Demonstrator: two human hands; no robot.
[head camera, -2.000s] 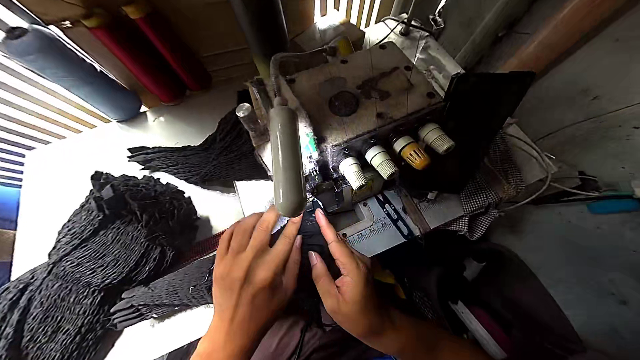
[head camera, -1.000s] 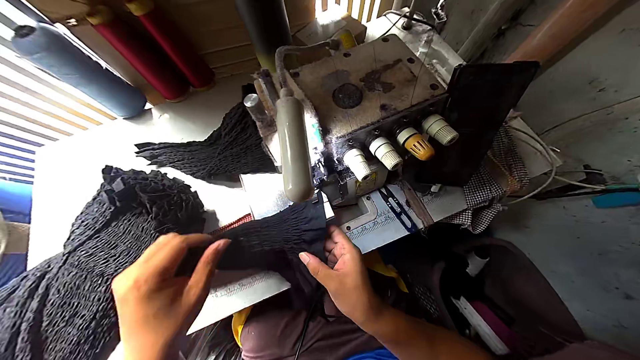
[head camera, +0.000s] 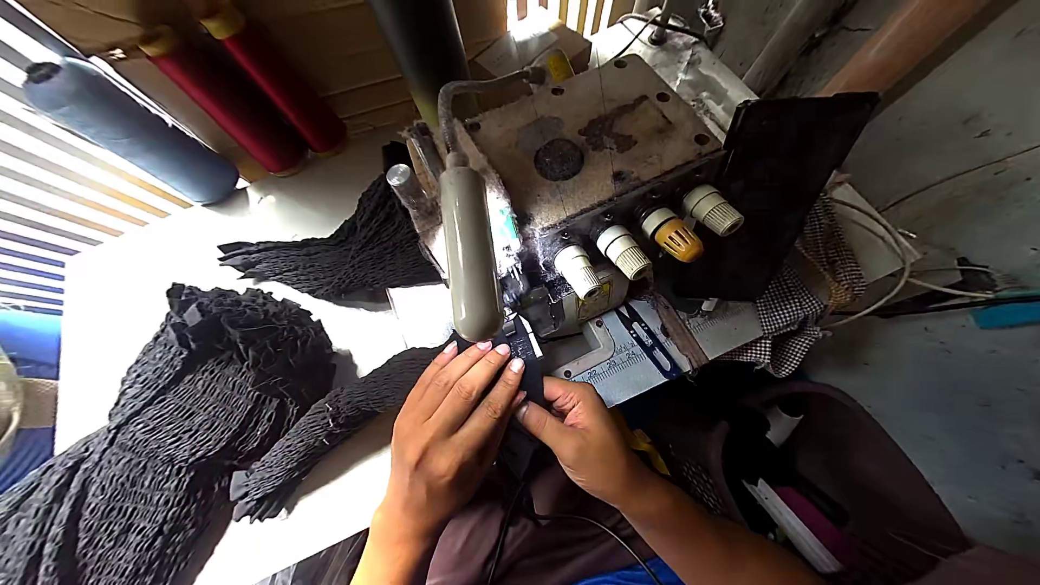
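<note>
A black fabric piece (head camera: 530, 375) lies under the front of an overlock sewing machine (head camera: 601, 146), at its presser foot (head camera: 513, 323). Flat on the fabric rests my left hand (head camera: 455, 418), fingers stretched toward the foot, just below the grey lamp (head camera: 473, 260). My right hand (head camera: 581, 435) pinches the fabric's right edge between thumb and fingers. A crinkled black fabric strip (head camera: 341, 414) runs out to the left from under my left hand. The needle area is partly hidden by the lamp and fingers.
Crinkled black fabric heaps (head camera: 203, 398) cover the table's left side, with another bundle (head camera: 349, 244) behind. Thread snips (head camera: 647, 341) lie right of the foot, near several tension knobs (head camera: 626, 252). Red thread cones (head camera: 227, 106) and a blue-grey cone (head camera: 134, 130) stand behind. A dark bin (head camera: 837, 455) is lower right.
My left hand, at the left gripping the strip one second ago, has moved right onto the fabric by the foot. My right hand stays near the machine's front, now pinching the fabric's edge.
</note>
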